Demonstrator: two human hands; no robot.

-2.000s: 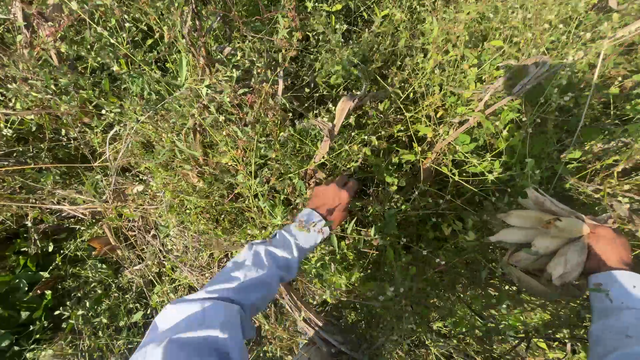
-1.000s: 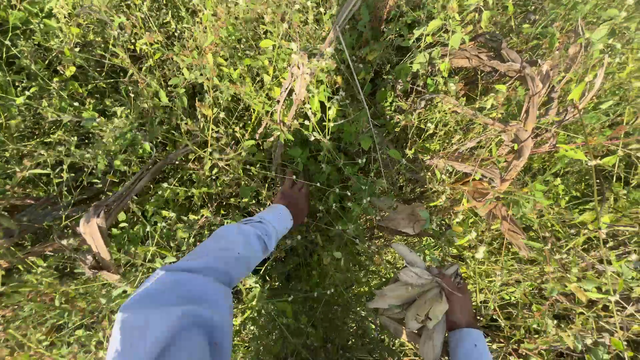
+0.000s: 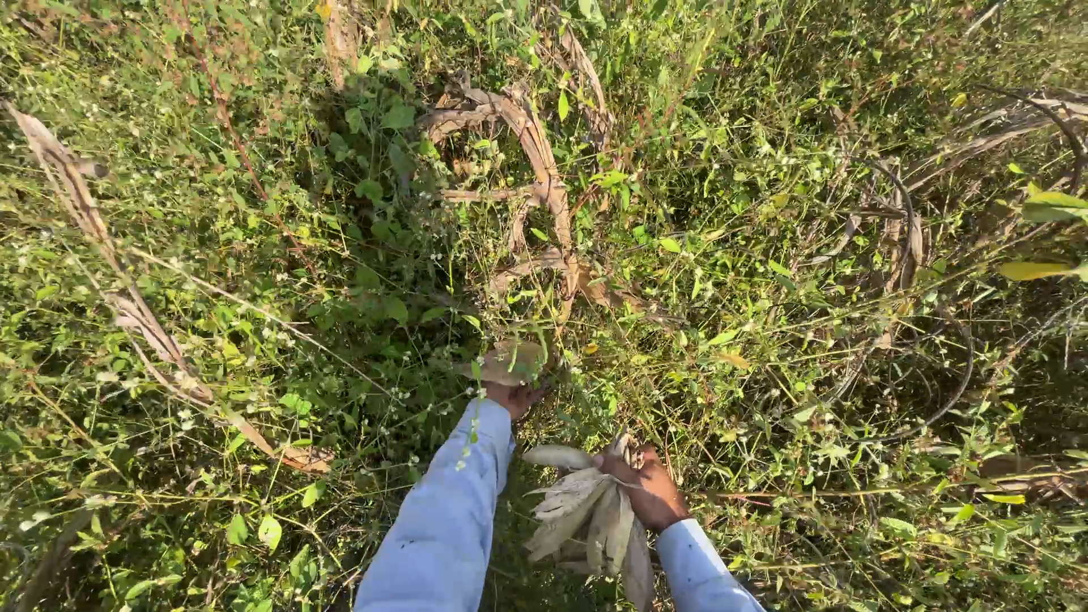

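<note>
My right hand (image 3: 648,486) is closed round the ends of several dry, pale corn ears in husks (image 3: 586,514), which fan out to the left and downward. Up and to the left of it, my left hand (image 3: 514,398) reaches low into the weeds at a pale brown dry husk (image 3: 508,364). The husk covers part of that hand, and its fingers are mostly hidden, so its grip cannot be told. Both forearms wear light blue sleeves.
Dense green weeds surround both hands. A dry, bent corn stalk with withered leaves (image 3: 544,170) lies beyond the left hand. Another dry stalk (image 3: 127,297) slants at the left, and dry curled leaves (image 3: 901,221) stand at the right.
The view has shifted a lot over the weeds. My left hand has come to a pale brown husk and is nearer my right hand, which still holds the bunch of dry ears.
</note>
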